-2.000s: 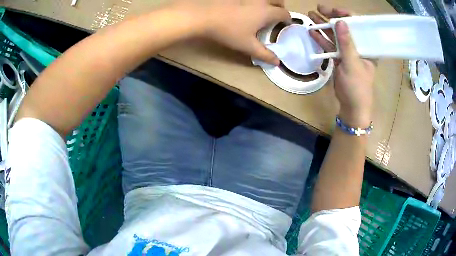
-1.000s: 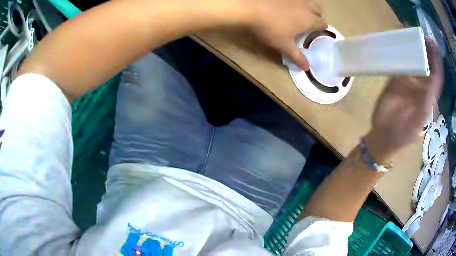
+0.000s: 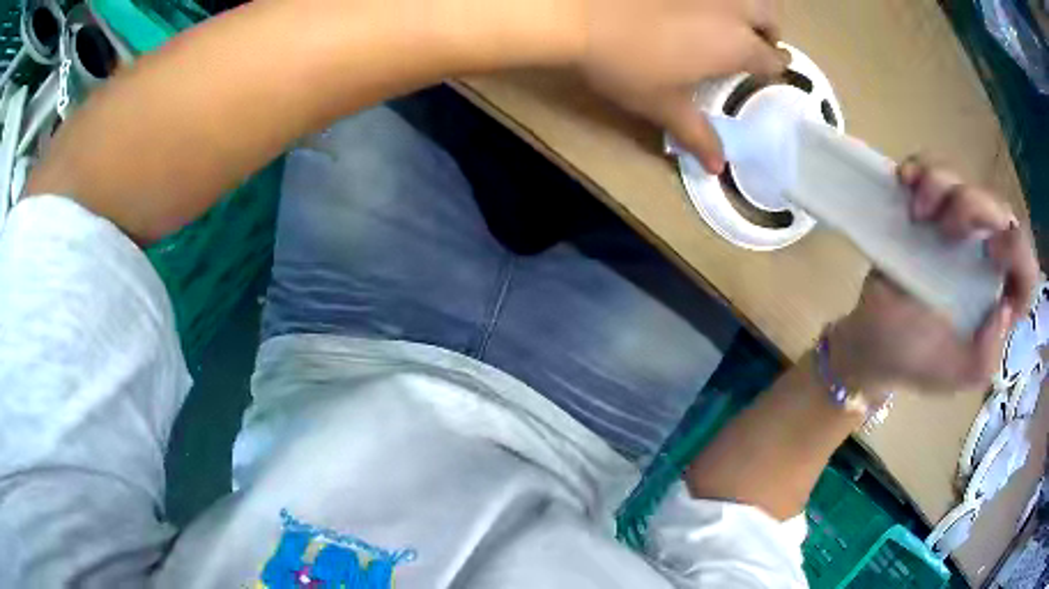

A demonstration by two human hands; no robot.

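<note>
A white round base with dark curved slots lies on the cardboard-covered bench. A flat white arm plate reaches from the base's pale centre towards the lower right. My left hand holds the base at its left rim, thumb on the pale part by the centre. My right hand is slightly blurred and grips the outer end of the plate, fingers on its upper edge. The joint between plate and base centre is blurred, so its prongs cannot be made out.
Overlapping white bases lie along the bench's right side. Brown cardboard covers the bench, its edge above my lap. A green crate stands at lower right. White rings and arms fill a green crate at upper left.
The plate has swung from pointing right to pointing lower right. My right hand, open beside the plate one second ago, now grips its end. My left hand still holds the base.
</note>
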